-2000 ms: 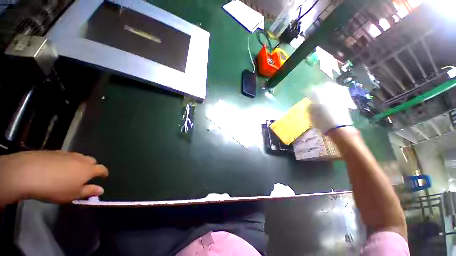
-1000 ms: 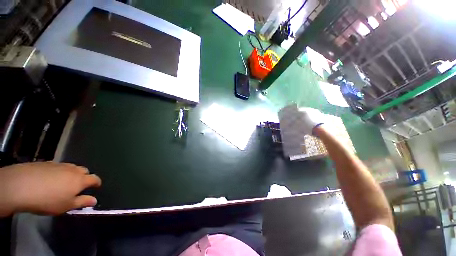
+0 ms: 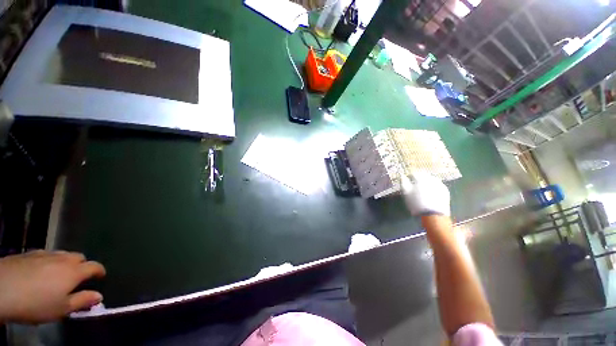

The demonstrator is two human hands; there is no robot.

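Observation:
A stack of circuit board panels [image 3: 422, 154] stands on edge on the green bench, right of centre. Its front panel [image 3: 371, 164] shows a pale face with small dark marks and leans at the left end. A low black slotted rack [image 3: 342, 173] sits against the stack's left side. My right hand [image 3: 429, 194], in a white glove, is at the near side of the stack, fingers against the panels' lower edges; whether it grips one I cannot tell. My left hand [image 3: 50, 285] is bare, fingers apart and empty, at the bench's near left edge.
A silver-grey framed plate [image 3: 216, 88] lies at the far left, with a small shiny bag [image 3: 212, 170] below it. A white sheet [image 3: 280, 162] lies mid-bench. Beyond are a black phone [image 3: 298, 105], an orange-red holder [image 3: 320, 70], a green post [image 3: 358, 57] and papers [image 3: 427, 101].
The tan panel seen under my right hand earlier now no longer shows separately. My right hand has moved from the stack's top to its near side. The view has shifted right.

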